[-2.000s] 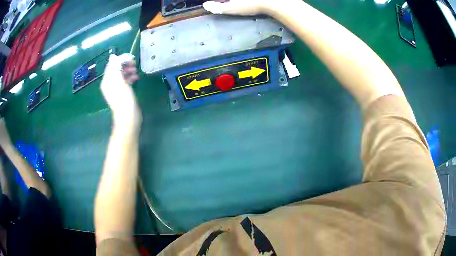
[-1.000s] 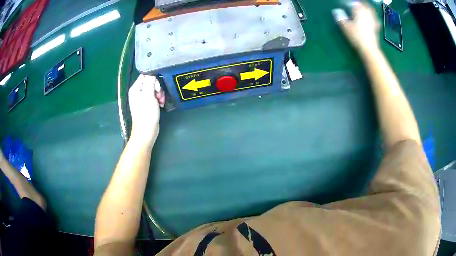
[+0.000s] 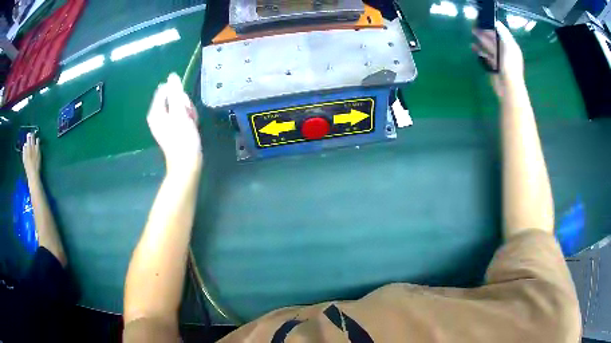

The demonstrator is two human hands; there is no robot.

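The press [image 3: 308, 70] stands at the top centre, with a grey metal plate, a blue base and a red button between two yellow arrows. Its grey pressure block [image 3: 295, 15] is over the orange-edged bed, and the nest is hidden. My right hand [image 3: 502, 57] is right of the press, slightly blurred, and holds a phone frame [image 3: 488, 33] seen nearly edge-on. My left hand [image 3: 173, 117] is just left of the base, off the press, with fingers loosely curled and nothing visible in it.
A phone frame [image 3: 80, 109] lies on the green surface at left. Another person's hand [image 3: 31, 151] is on a frame [image 3: 27, 130] at far left. A red tray [image 3: 43, 50] is upper left, a black object [image 3: 588, 70] at far right. A pale hose [image 3: 194, 67] runs left of the press.
My right hand went from the press to the right and took hold of the phone frame there. My left hand went to the base's left side, then came away. The other person's hand reached a frame.
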